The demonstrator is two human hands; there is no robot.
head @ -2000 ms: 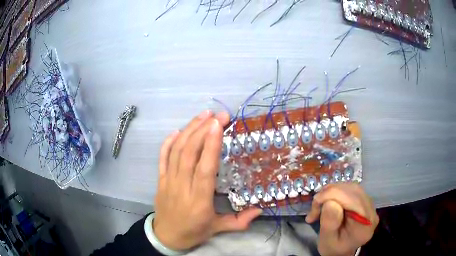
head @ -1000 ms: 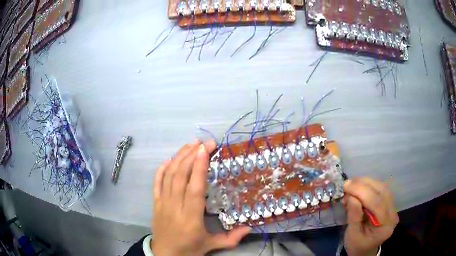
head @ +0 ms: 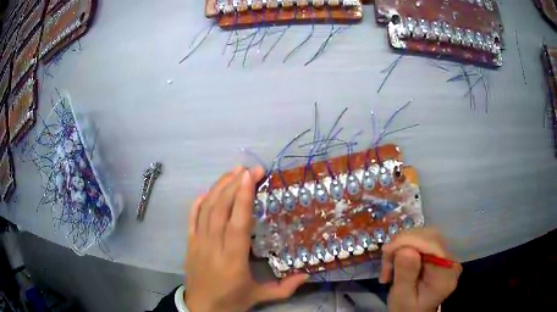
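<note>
A reddish-brown holding board lies at the table's near edge, slightly tilted, with silver-grey oval components in two rows and thin dark and blue wires past both long edges. My left hand lies over its left end, fingertips at the top left corner and thumb at the bottom left corner. My right hand is at the lower right corner, fingers curled around a red-handled tool. The tool's tip is hidden by the hand.
A clear tub heaped with wired parts stands at left. A narrow silvery metal piece lies between tub and board. More boards lie along the far side, a board at the top middle and boards at far left.
Since one second ago, my right hand has moved left from the board's right end to its lower right corner. My left hand has stayed on the board, which has barely shifted.
</note>
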